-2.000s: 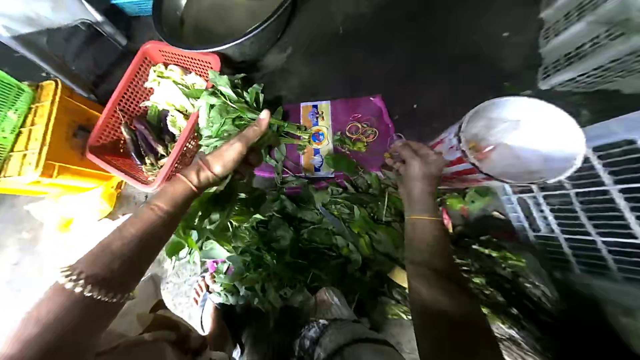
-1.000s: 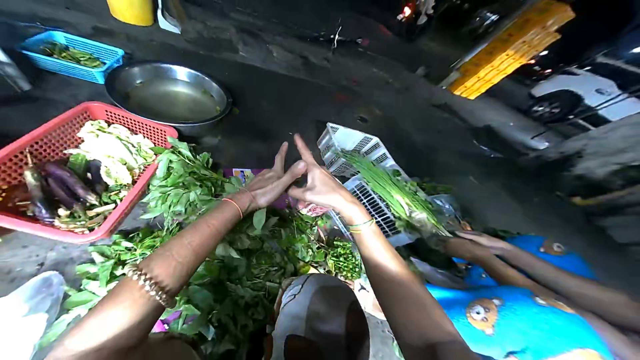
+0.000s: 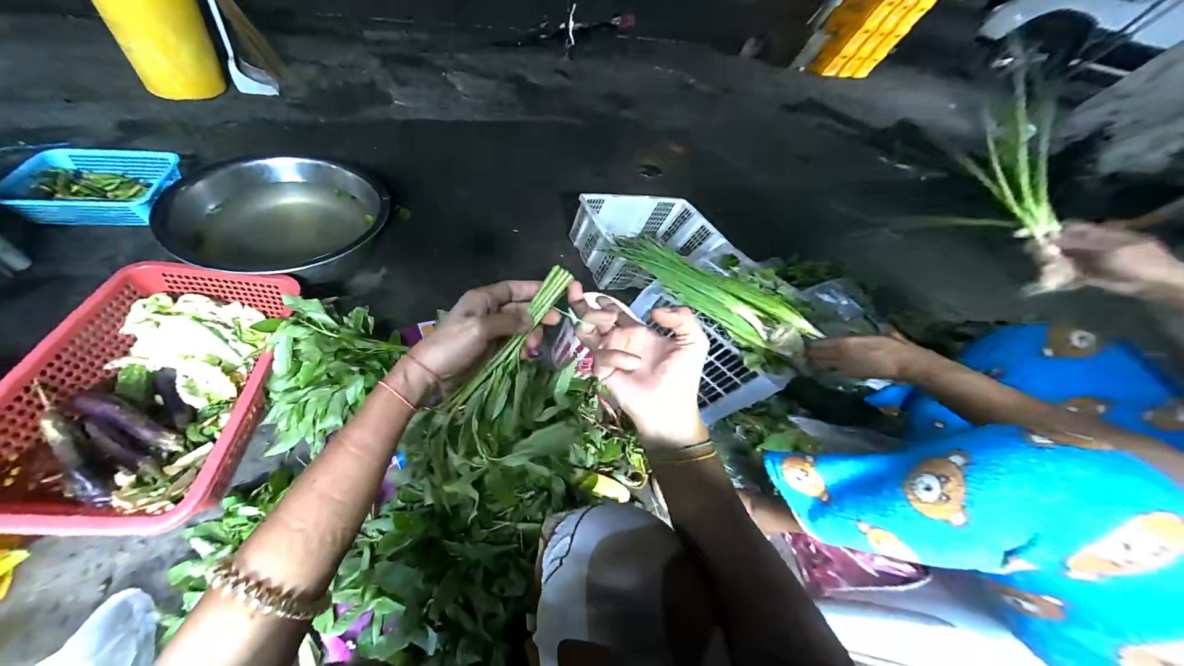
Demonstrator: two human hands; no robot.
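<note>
My left hand (image 3: 476,328) grips a bunch of leafy green stems (image 3: 518,347) by its stalks, cut ends pointing up and leaves hanging down. Close to its right, my right hand (image 3: 643,356) has bent fingers hooked in a rubber band (image 3: 575,314) that stretches to the stalks. Below both hands lies a large heap of the same leafy greens (image 3: 481,518). Another leafy bundle (image 3: 324,375) rests left of my left hand, beside a red plastic basket (image 3: 245,421) that holds eggplants (image 3: 120,421) and pale cut vegetables (image 3: 199,342).
A metal basin of water (image 3: 273,217) and a blue basket of green pods (image 3: 88,190) stand behind the red basket. White crates (image 3: 634,217) with spring onions (image 3: 712,287) are right of centre. At the right, another person's hands (image 3: 1115,259) hold spring onions (image 3: 1022,176).
Two seconds ago my left hand held greens near the red basket. One second ago my hands were close together with fingers spread; now a bunch is between them. The view has swung right.
</note>
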